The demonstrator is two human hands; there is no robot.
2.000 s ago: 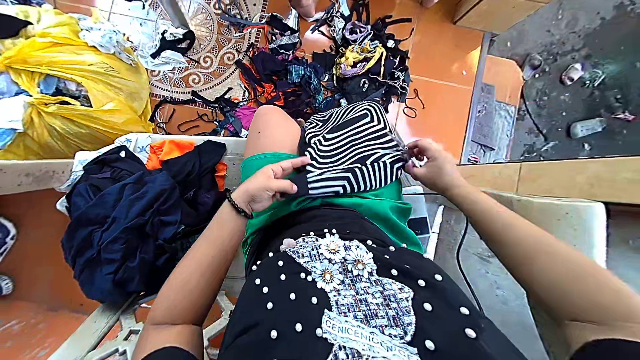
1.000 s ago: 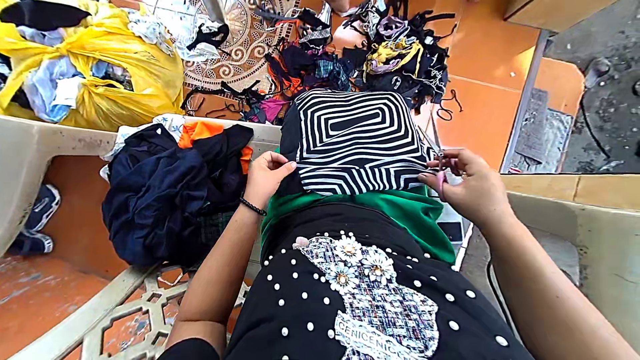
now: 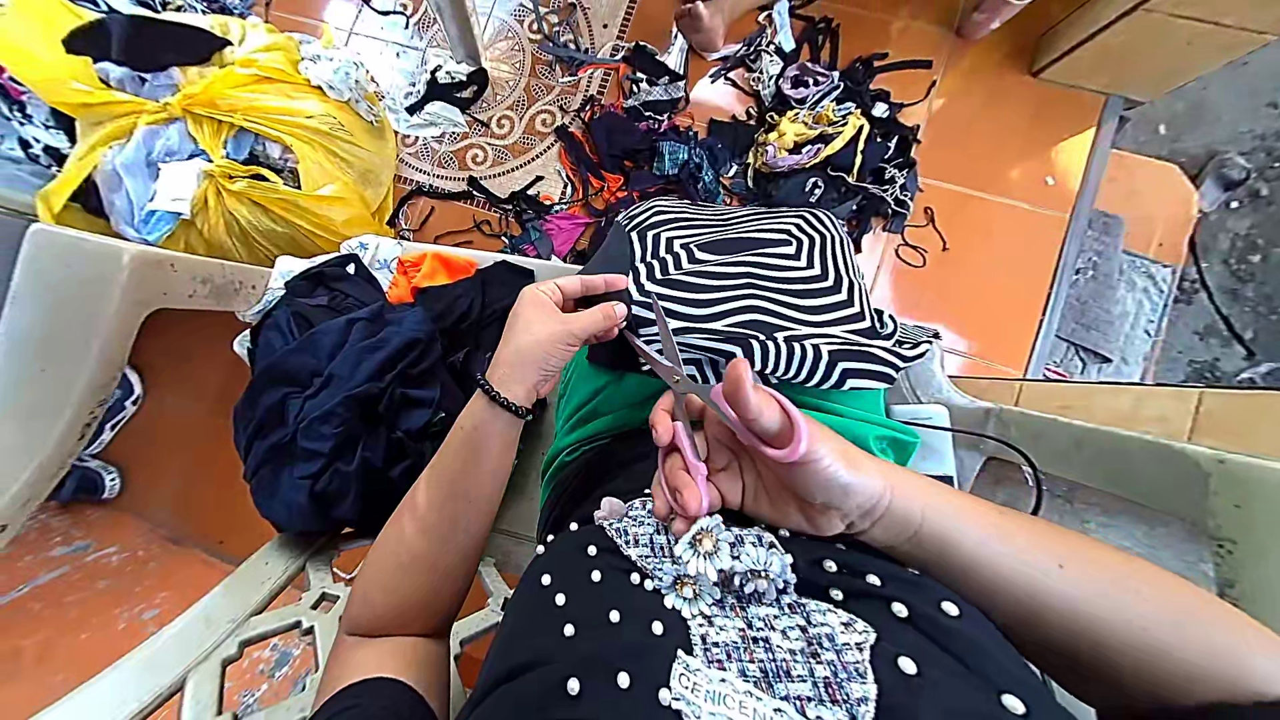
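Observation:
A black fabric piece with white geometric stripes point(image 3: 750, 290) lies over my lap, on top of green cloth point(image 3: 580, 420). My left hand point(image 3: 565, 325) pinches its dark left edge between thumb and fingers; a black bead bracelet is on that wrist. In my right hand point(image 3: 740, 460) is a pair of pink-handled scissors point(image 3: 678, 375), fingers through both loops. The blades are apart and point at the fabric's left edge, close to my left fingertips. Whether they touch the cloth I cannot tell.
Dark blue garments point(image 3: 340, 400) are heaped on the bench to the left, beside an orange cloth point(image 3: 430, 272). Behind stands a yellow plastic bag point(image 3: 290, 205) of fabric. Dark scraps point(image 3: 850, 150) cover the tiled floor ahead, near a person's bare foot point(image 3: 705, 25). A black cable point(image 3: 1025, 460) curves at right.
My right hand has moved from the fabric's right edge toward its left edge, with the scissors now plainly spread. My left hand remains at the left edge. The striped fabric lies flatter than two seconds ago.

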